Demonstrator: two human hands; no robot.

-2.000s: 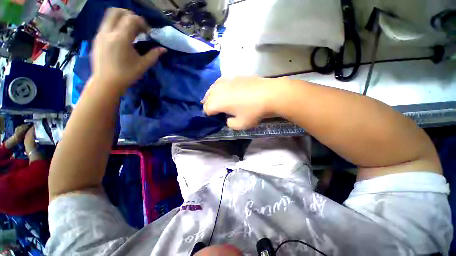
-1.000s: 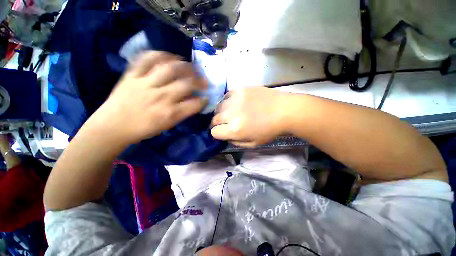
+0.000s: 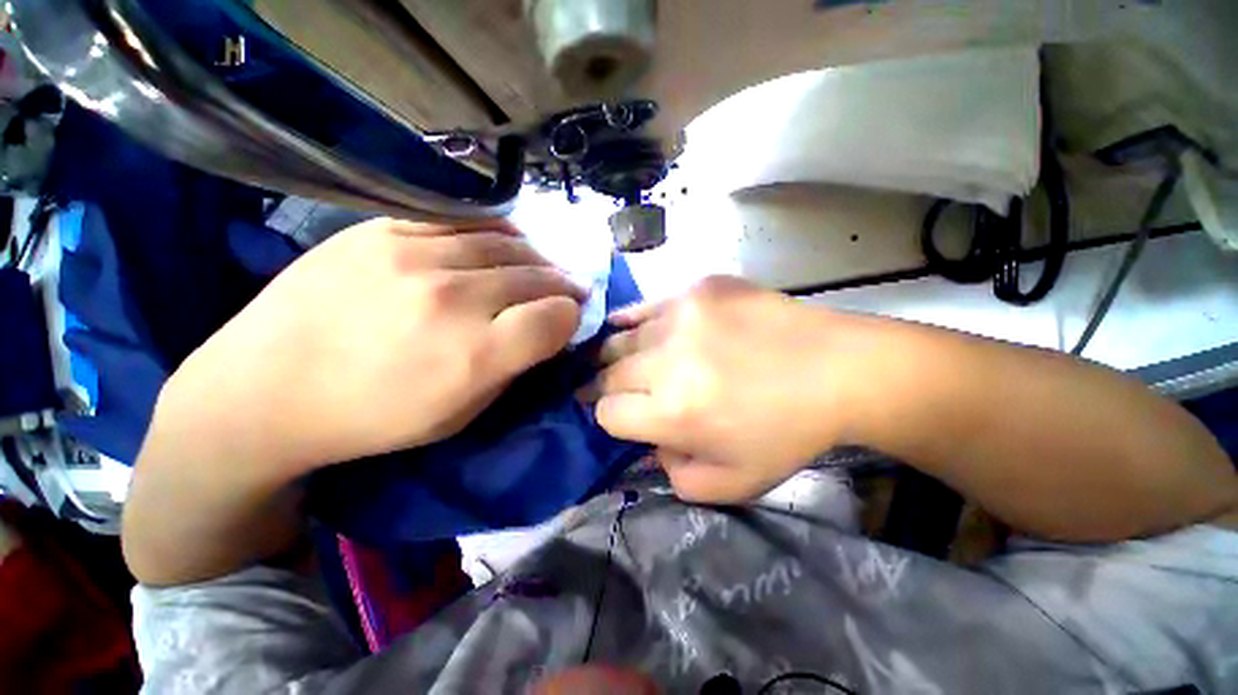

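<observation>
A navy blue garment (image 3: 475, 475) lies over the front edge of the machine table, below the sewing machine head (image 3: 815, 48). My left hand (image 3: 394, 333) lies on the cloth with its fingers bent at a light white panel (image 3: 593, 315). My right hand (image 3: 720, 387) pinches the navy edge beside it; the fingertips of both hands are close together. The metal parts under the head (image 3: 635, 217) are just above my fingertips. The needle point and the seam cannot be made out.
Black-handled scissors (image 3: 1028, 258) lie on the right beside a cream cloth cover (image 3: 896, 122). A grey cord (image 3: 1130, 258) runs down at the right. A pink-red crate edge (image 3: 356, 591) is at the lower left. A red sleeve (image 3: 54, 611) of another person shows far left.
My view has moved closer to the machine head. My left hand has come from the far left of the cloth to beside my right hand. The garment has turned and spread leftward.
</observation>
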